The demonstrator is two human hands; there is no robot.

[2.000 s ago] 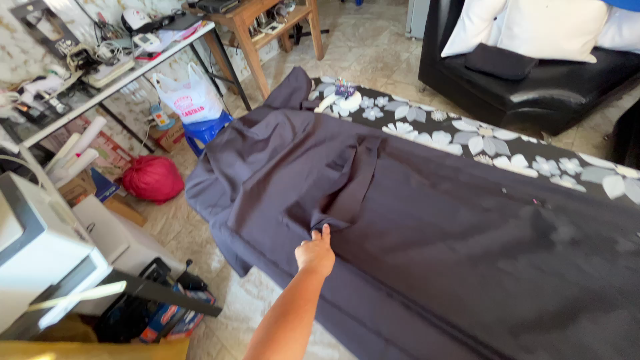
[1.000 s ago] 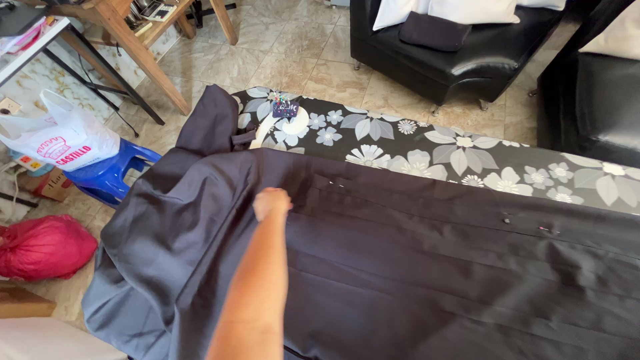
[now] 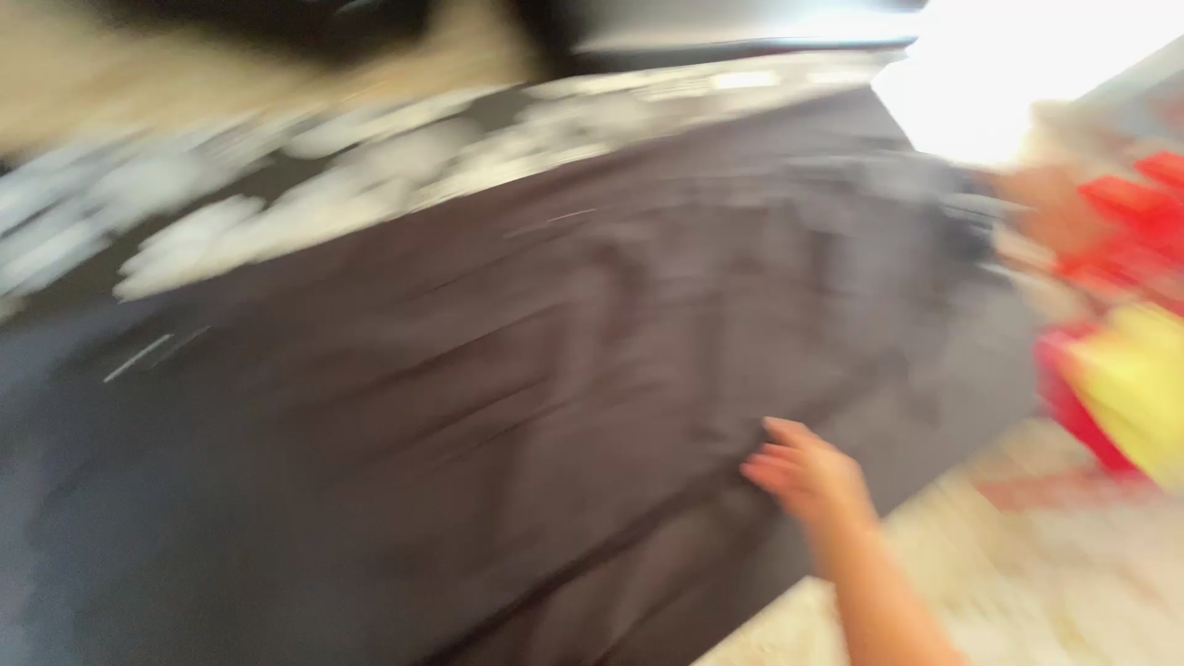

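Note:
A wide dark cloth (image 3: 462,370) with soft creases covers most of the view, laid over a black, white and grey floral cloth (image 3: 370,176) that shows along its far side. From the lower right reaches my right hand (image 3: 805,467), fingers a little apart and pointing up-left over the dark cloth near its near edge. Nothing is seen in it; blur hides whether it touches the cloth. Thin pale marks, perhaps pins (image 3: 139,358), streak the cloth at the left. My left hand is out of view.
Blurred red objects (image 3: 1128,213) and a yellow item (image 3: 1133,388) stand at the right, beyond the cloth's end. Pale floor (image 3: 1045,573) shows at lower right. A dark piece of furniture (image 3: 305,23) is at the top left. Bright glare covers the upper right.
The view has swung strongly to the right along the cloth. The plastic bag, blue stool and left end of the cloth have left the view. An arm now enters from the lower right.

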